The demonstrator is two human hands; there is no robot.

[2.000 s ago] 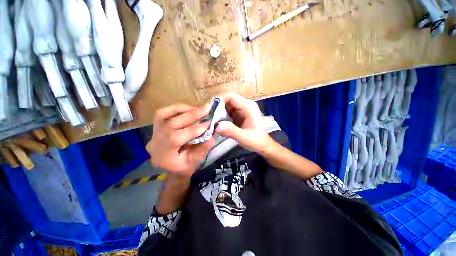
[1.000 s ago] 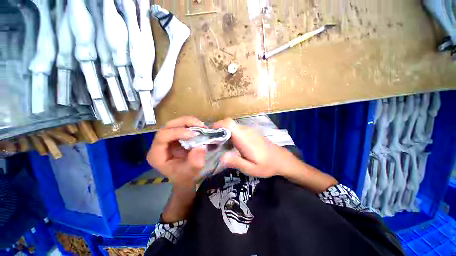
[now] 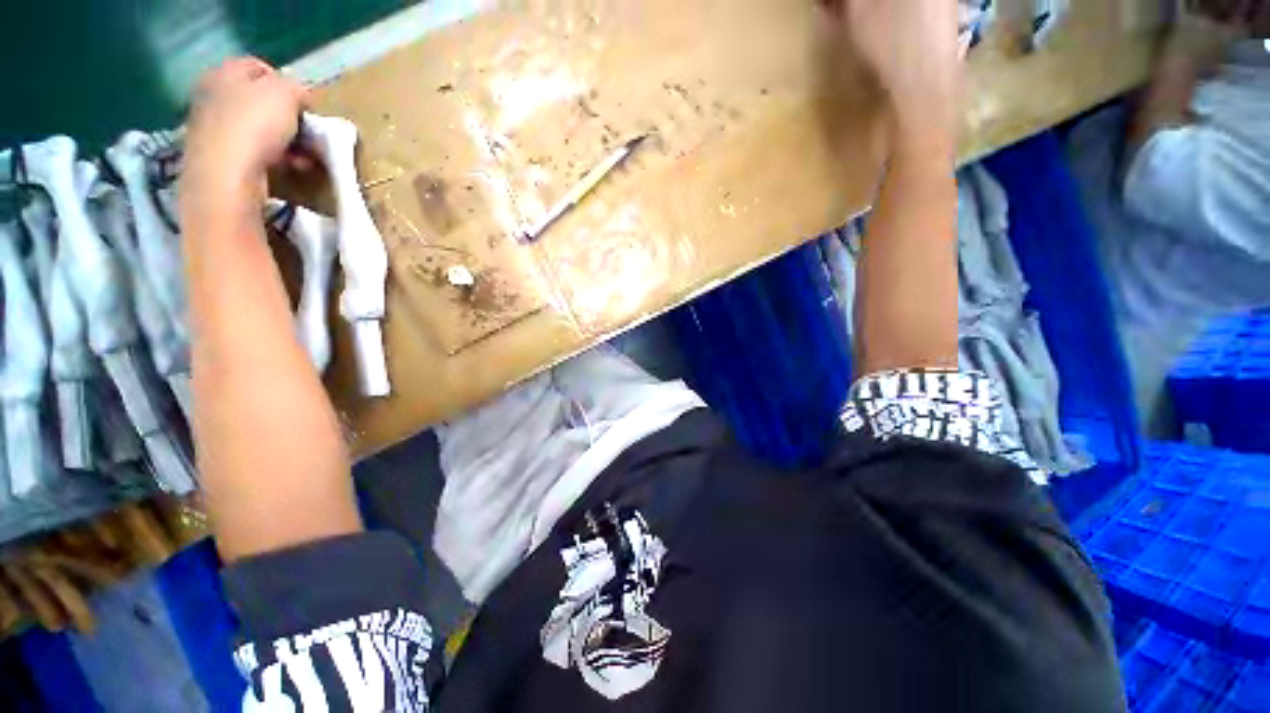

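Observation:
A white leg piece (image 3: 361, 244) lies at the right end of the heap on the bench, its square end towards me. My left hand (image 3: 251, 123) is at its foot end, with the fingers closed around the tip. Another white leg (image 3: 315, 272) lies just left of it, partly behind my forearm. My right hand (image 3: 905, 49) is stretched to the far upper right, blurred and cut off by the top edge, near dark-striped foot ends (image 3: 1038, 20). Whether it holds anything is hidden.
A slim tool (image 3: 585, 190) and a small white lump (image 3: 460, 276) lie mid-bench. White legs (image 3: 95, 272) are heaped left, above brown pieces (image 3: 87, 557). Blue crates (image 3: 1184, 536) stand right. Another person's arm (image 3: 1177, 98) shows upper right.
My hands have parted from in front of my lap, left hand to the heap, right hand far right. The piece between them is gone from there. The grey cloth on my lap is uncovered.

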